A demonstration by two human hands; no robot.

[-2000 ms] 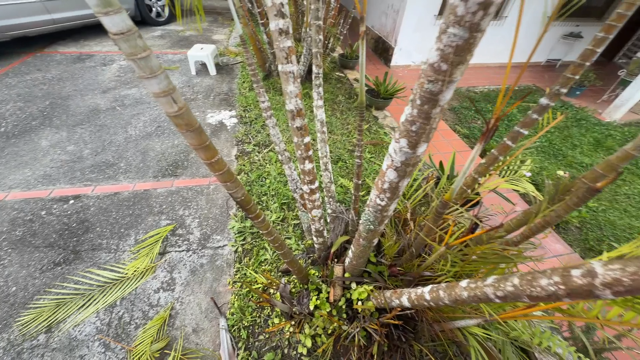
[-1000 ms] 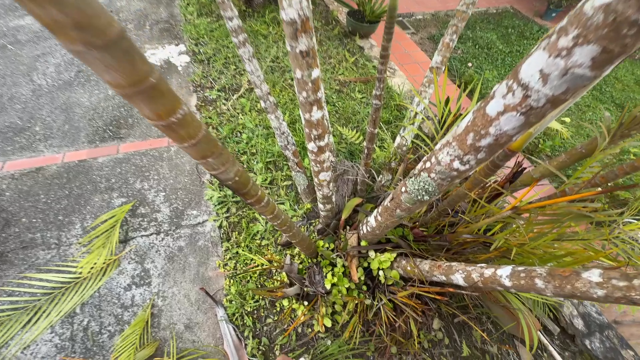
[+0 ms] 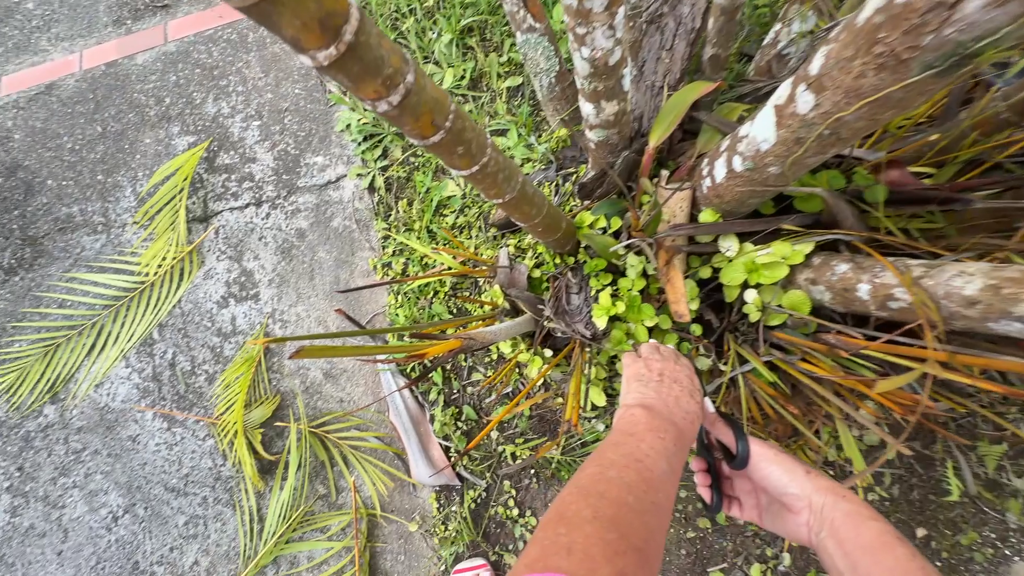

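My left hand (image 3: 661,382) reaches down into small round-leaved green plants (image 3: 628,308) at the base of the palm clump; its fingers are hidden, so what it grips does not show. Just below and to the right, my right hand (image 3: 744,472) holds black-handled scissors (image 3: 722,452), with fingers at the handle loops. The scissor blades are mostly hidden behind my left wrist. A dry stub (image 3: 572,308) and a cut stem with orange and green leaf ends (image 3: 480,334) lie left of my left hand.
Ringed palm stems (image 3: 480,160) and a thick lichen-spotted trunk (image 3: 768,136) slant above my hands. A low trunk (image 3: 920,292) extends right. Cut palm fronds (image 3: 112,312) and a dry sheath (image 3: 416,432) lie on or beside the concrete (image 3: 264,240). A shoe tip (image 3: 472,566) shows at the bottom.
Both hands have come into view, the right one with scissors. The view has moved down and closer to the base of the palm clump.
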